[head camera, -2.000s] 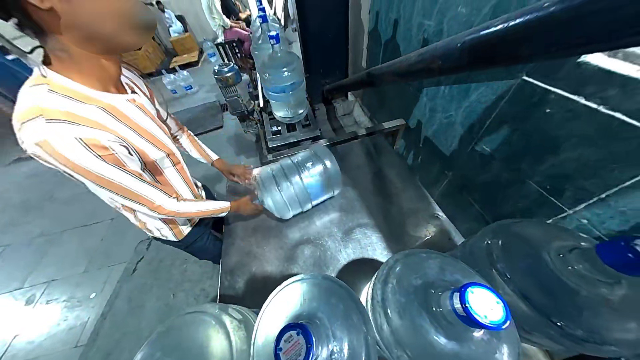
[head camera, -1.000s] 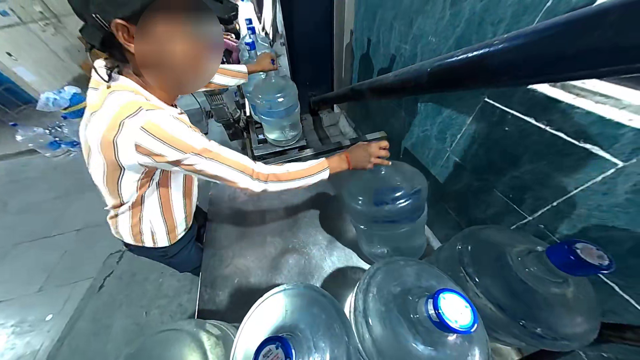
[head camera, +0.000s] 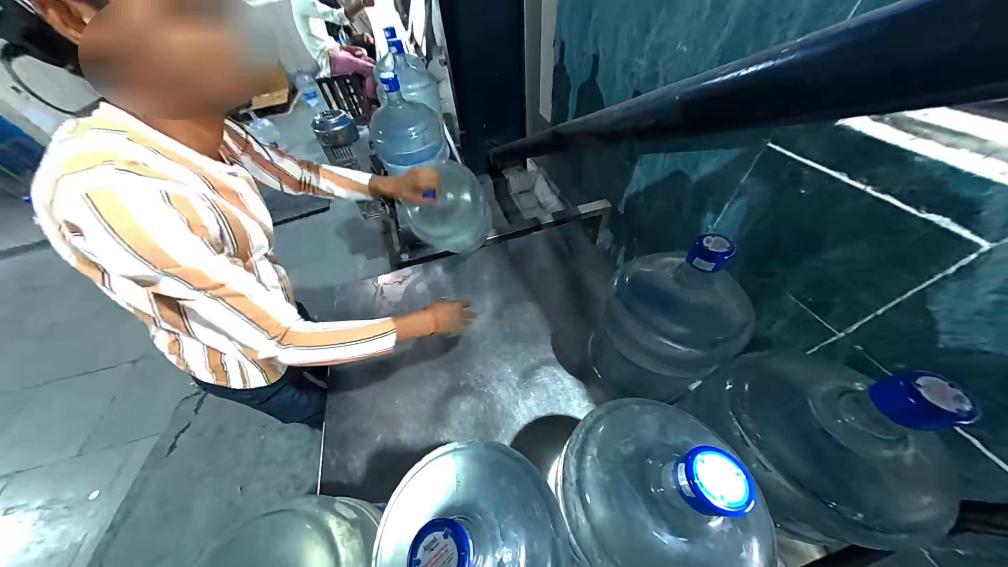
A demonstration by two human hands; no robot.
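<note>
Neither my left hand nor my right hand shows in this view. Across a metal table (head camera: 441,386), a co-worker in a striped shirt grips the neck of a clear water jug (head camera: 453,216), tilted at the table's far edge. The co-worker's other hand (head camera: 450,316) is over the table, fingers apart and slightly blurred, holding nothing. A capped jug (head camera: 673,315) stands by the tiled wall. Nearest to me are more blue-capped jugs: one at the bottom middle (head camera: 488,496), one right of it (head camera: 630,472) and one at the right (head camera: 835,449).
A dark rail (head camera: 709,87) slants along the green tiled wall (head camera: 890,291). Beyond the table are more jugs (head camera: 405,130) and a motor-like unit (head camera: 336,130). Another person sits farther back (head camera: 350,63). Part of a jug (head camera: 299,535) shows at the bottom left.
The co-worker's hand has let go of the jug by the wall. The far jug, upright a second ago, now tilts towards the table. Two seconds ago, both co-worker's hands held a jug lying on the table.
</note>
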